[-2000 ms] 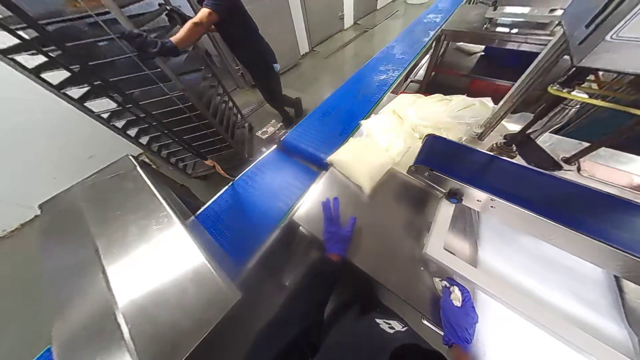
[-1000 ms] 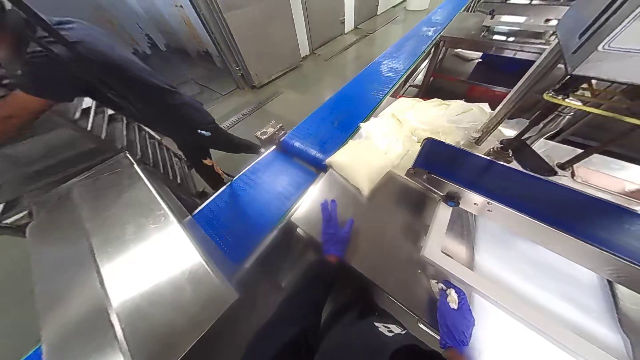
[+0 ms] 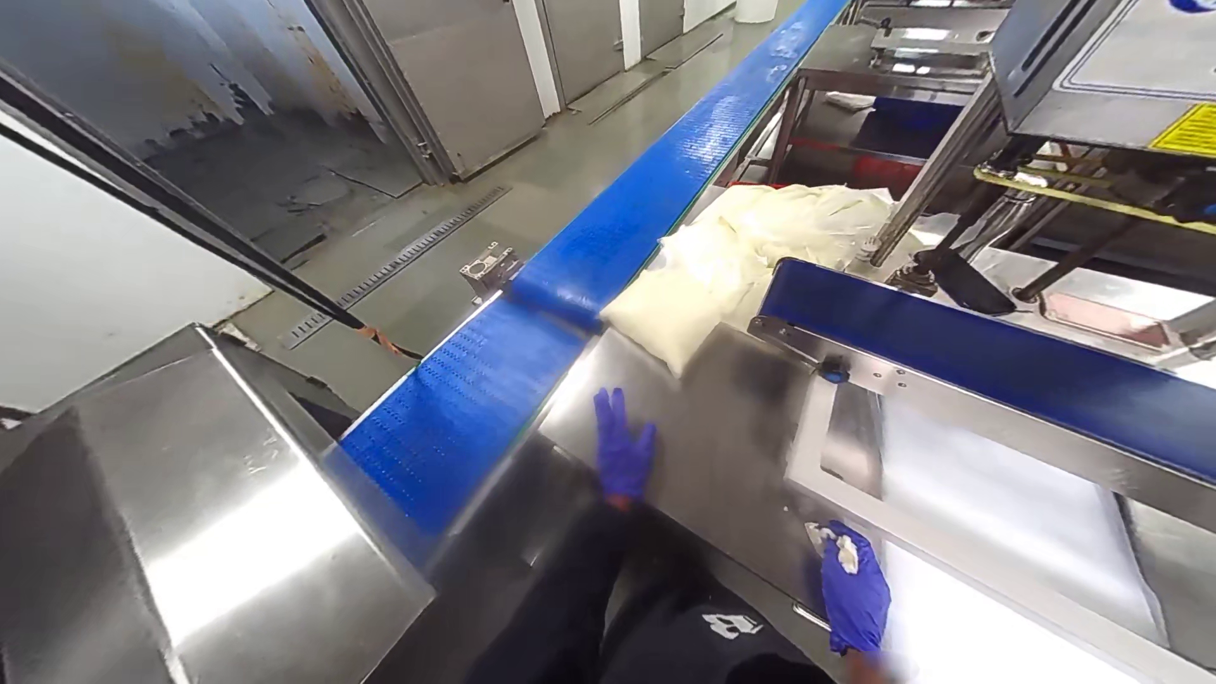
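My left hand (image 3: 624, 448), in a purple glove, rests with fingers spread on a stainless steel table (image 3: 731, 446), just right of the blue conveyor belt (image 3: 456, 408). A purple glove also covers my right hand (image 3: 853, 589), low at the right by the table's edge; its fingers curl around a small whitish piece (image 3: 845, 555) whose material I cannot tell. Beyond my left hand, a heap of pale yellow filled bags or sheets (image 3: 684, 294) lies at the far end of the table, against the belt.
A second, dark blue conveyor (image 3: 969, 351) with a metal frame runs off to the right. At the left stands a stainless steel housing (image 3: 218, 513). Machine legs and a yellow hose (image 3: 1092, 195) are at the upper right. A floor drain (image 3: 399, 266) lies beyond the belt.
The other person and the dark rack with many shelves, both at the left earlier, have gone from view, apart from a dark rail there. My hands stay in nearly the same places.
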